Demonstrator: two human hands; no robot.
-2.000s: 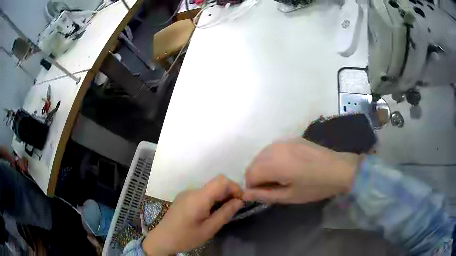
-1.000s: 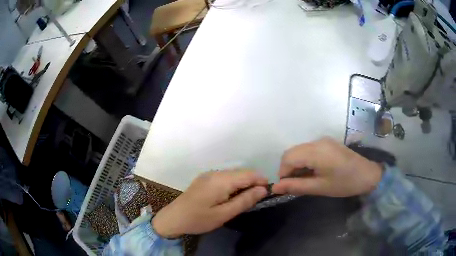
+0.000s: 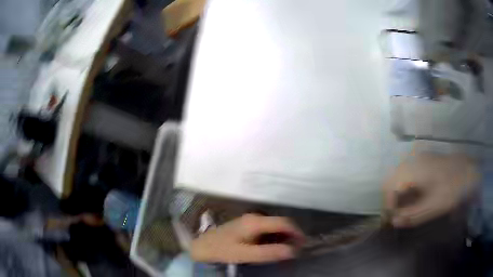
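The view is blurred. My left hand [image 3: 248, 239] is low at the centre, at the front edge of the table, with its fingers closed on the left end of a patterned brown strip or fabric edge [image 3: 343, 238]. My right hand [image 3: 430, 186] is at the lower right, fingers closed at the right end of the same edge. The fabric stretches between my hands just below the table's front edge, with a dark area under it. Whether it is a separate strip or the edge of a larger piece cannot be told.
A white slatted basket [image 3: 157, 184] with patterned pieces stands left of the white table [image 3: 286, 108]. The sewing machine's needle plate [image 3: 412, 78] is at the upper right. Another table [image 3: 70, 108] with dark items and a person's blurred hand [image 3: 81, 227] are at the left.
My hands were close together at the fabric edge; now they are far apart, the right one moved right, with the fabric stretched between them. The head view has shifted.
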